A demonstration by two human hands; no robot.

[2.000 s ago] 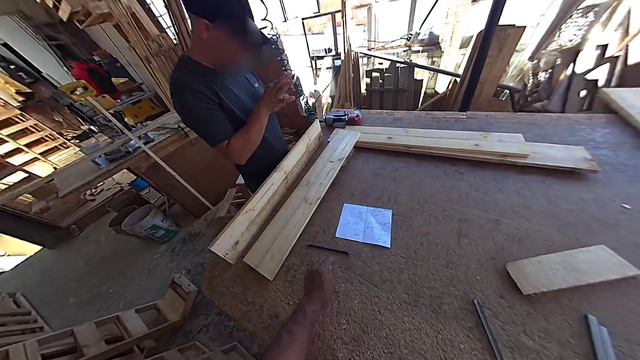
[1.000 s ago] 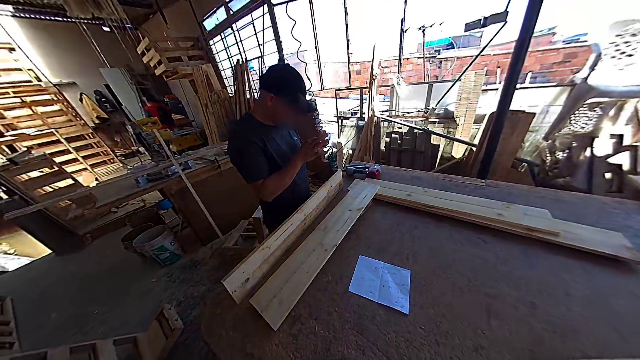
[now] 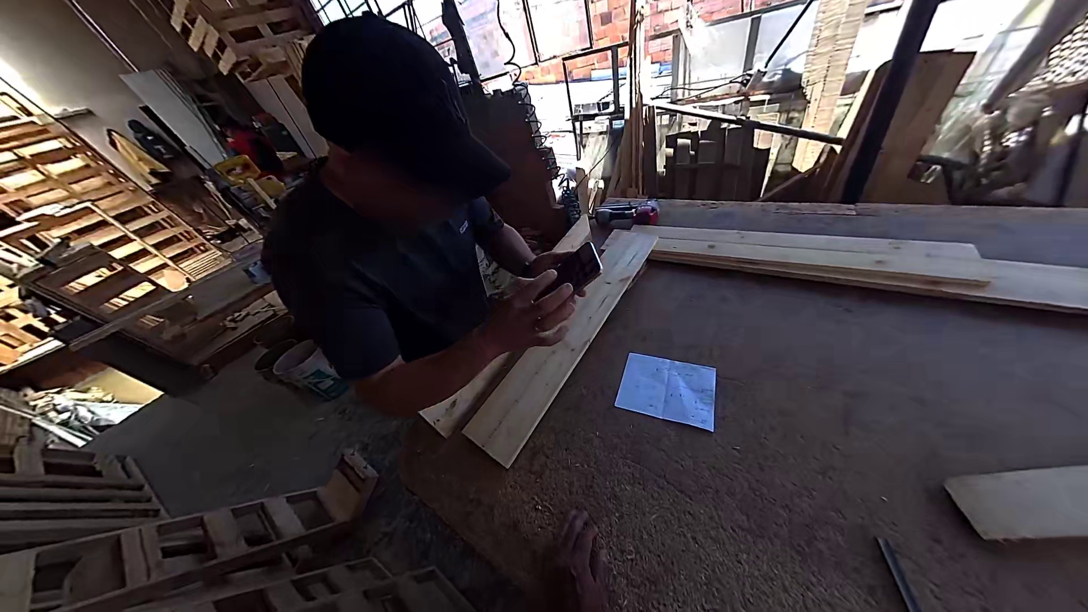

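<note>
At the bottom of the head view, my left hand rests on the brown tabletop, fingers close together; whether it holds anything is unclear. My right hand is out of view. Beyond my left hand lies a creased white paper sheet bearing marks. Left of the sheet, a long pale wooden board runs along the table edge, with another board beside it. More boards lie along the far side. A red and dark power tool sits where the two groups meet.
A co-worker in a dark cap and T-shirt leans over the left boards with a phone in the hands. A short board and a dark metal bar lie at right. Wooden pallets and a bucket stand at left.
The co-worker has come closer and now leans over the left boards. The thin dark stick seen near the paper two seconds ago no longer shows there. The view has shifted.
</note>
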